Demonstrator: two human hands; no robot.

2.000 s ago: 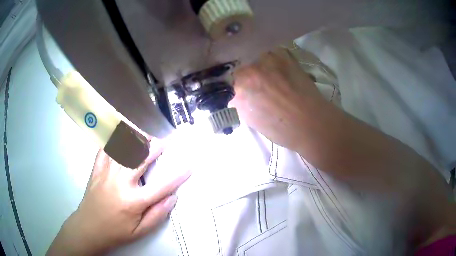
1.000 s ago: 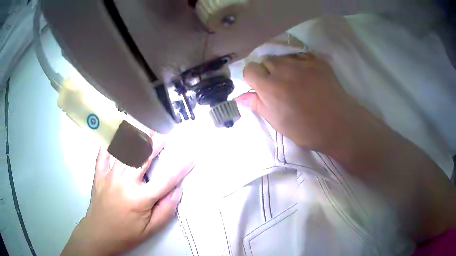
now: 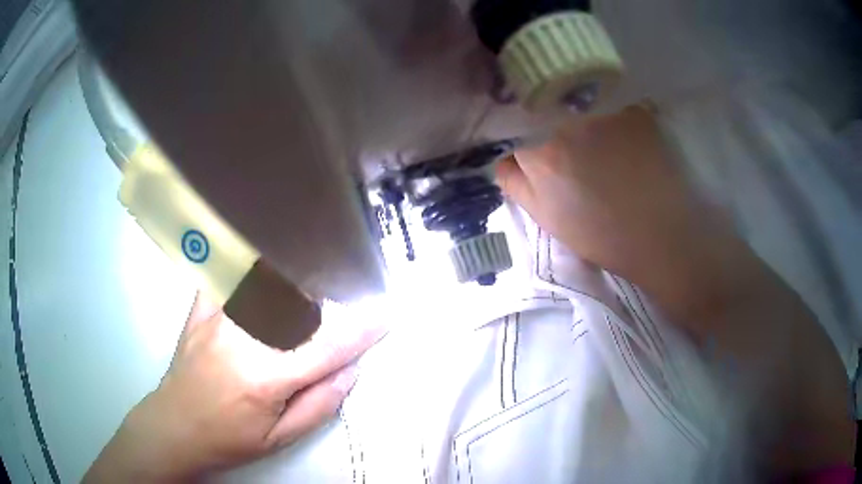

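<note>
A white garment (image 3: pixel 529 416) with double dark topstitching lies under the sewing machine head (image 3: pixel 274 113). My left hand (image 3: pixel 250 388) lies with its fingers spread on the cloth at the lower left, fingertips near the glare and partly behind the lamp. My right hand (image 3: pixel 591 189) is on the cloth right of the tension dial (image 3: pixel 480 255); its fingers are bent and partly hidden behind the machine head, and I cannot tell whether they pinch the cloth. The needle area is lost in bright glare.
A cream LED lamp (image 3: pixel 184 227) with a blue ring mark and brown tip hangs over my left hand. A larger ribbed knob (image 3: pixel 560 59) is at the top. The white table (image 3: pixel 71 284) with a dark curved line is at the left. More white cloth is at the right.
The view has shifted, so the machine head and knobs appear larger and further right. My right hand sits more behind the head. My left hand stays flat on the cloth.
</note>
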